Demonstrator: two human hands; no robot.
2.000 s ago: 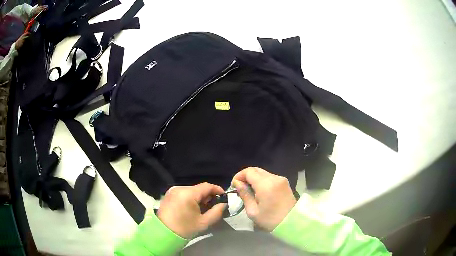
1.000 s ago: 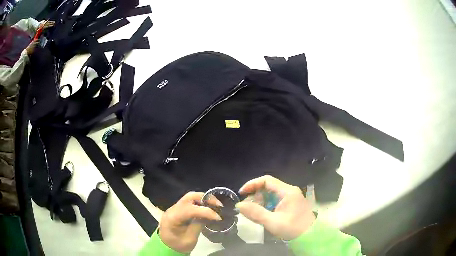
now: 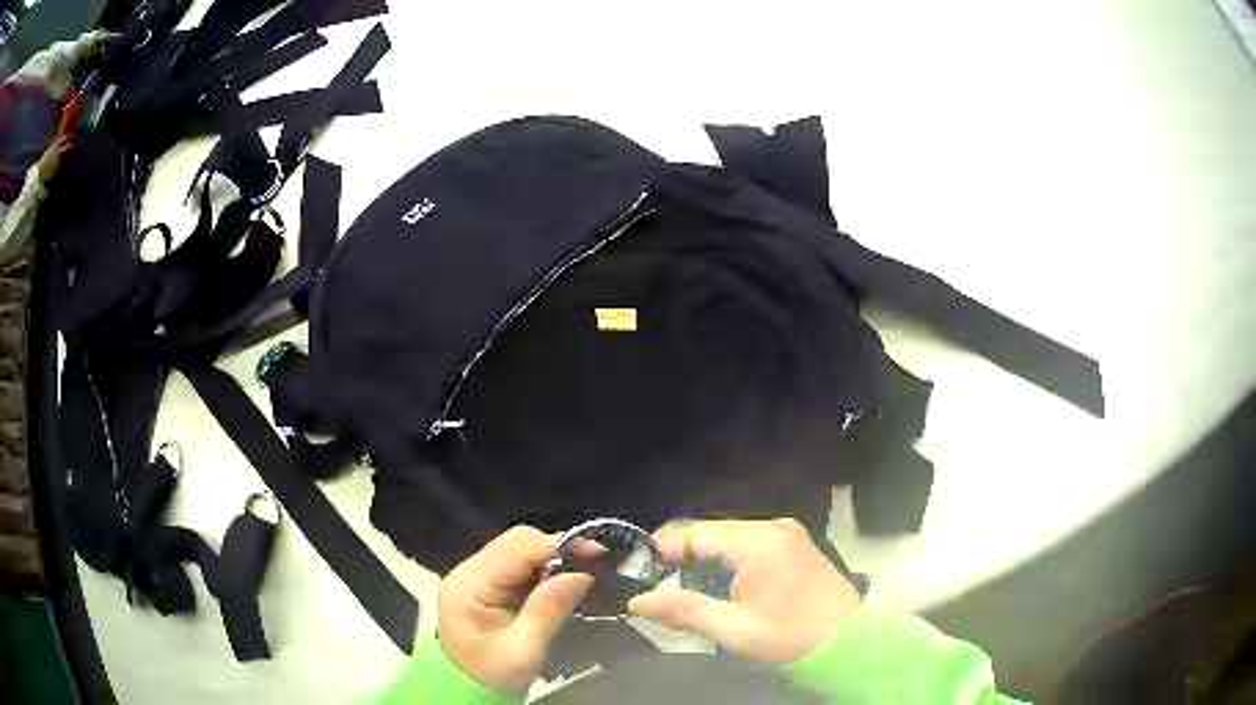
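A silver metal ring [image 3: 606, 616] on a black strap end is held at the near edge of a black bag [image 3: 689, 358]. My left hand [image 3: 513, 606] grips the ring from its left side, with finger and thumb showing through it. My right hand [image 3: 751, 590] is at the ring's right side, its fingers closed on a crinkled bluish wrap [image 3: 705, 576]. Whether the wrap still touches the ring is unclear. The bag carries a yellow tag [image 3: 616, 320], a curved zipper [image 3: 537, 292] and small white lettering.
More black bags and straps with rings [image 3: 262, 507] lie piled at the left on the white table [image 3: 1019, 179]. A strap [image 3: 978, 324] extends right from the bag. Another person's sleeve [image 3: 55, 62] and an orange tool [image 3: 70, 117] show at the upper left.
The ring has turned face up in my left hand. Bluish wrap has appeared in my right hand's fingers. The view has shifted slightly; the bag lies as before.
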